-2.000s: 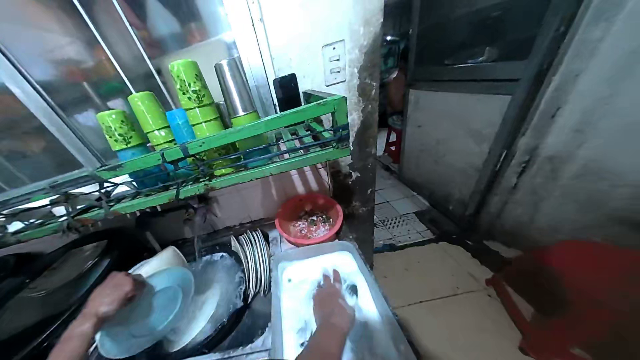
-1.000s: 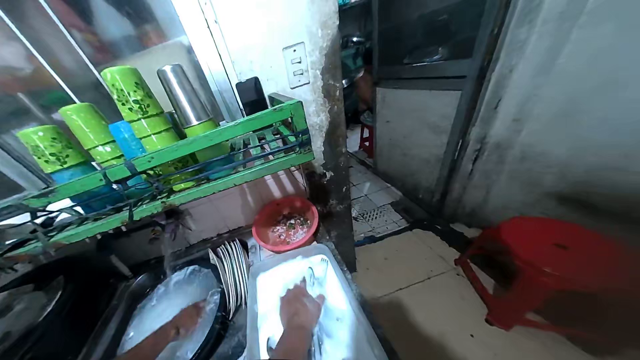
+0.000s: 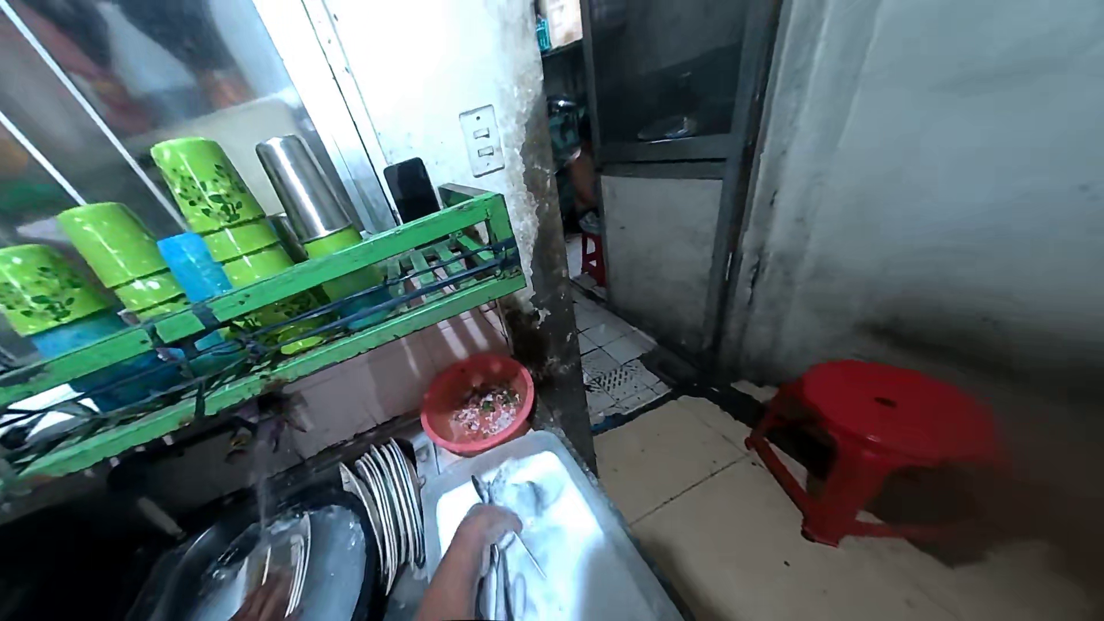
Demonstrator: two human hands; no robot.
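Note:
My right hand (image 3: 485, 530) is closed around metal cutlery (image 3: 498, 573) in a white plastic tub (image 3: 595, 535) with foamy contents. Low at the left, my left hand (image 3: 267, 599) is partly hidden, blurred at plates (image 3: 297, 561) in a dark basin (image 3: 366, 526) of water; its fingers' hold is unclear. A thin stream of water falls into that basin. Between basin and tub, a row of plates (image 3: 392, 504) stands on edge.
A red bowl (image 3: 440, 401) with food scraps sits behind the tub. Above hangs a green rack (image 3: 362, 267) with green cups (image 3: 207, 185), a steel tumbler (image 3: 302, 190) and a phone (image 3: 412, 190). A red stool (image 3: 897, 405) stands on the floor at right.
The light blue plate held by my left hand two seconds ago is no longer in that hand's view. My right hand, open over the tub earlier, now grips cutlery. The view has swung right.

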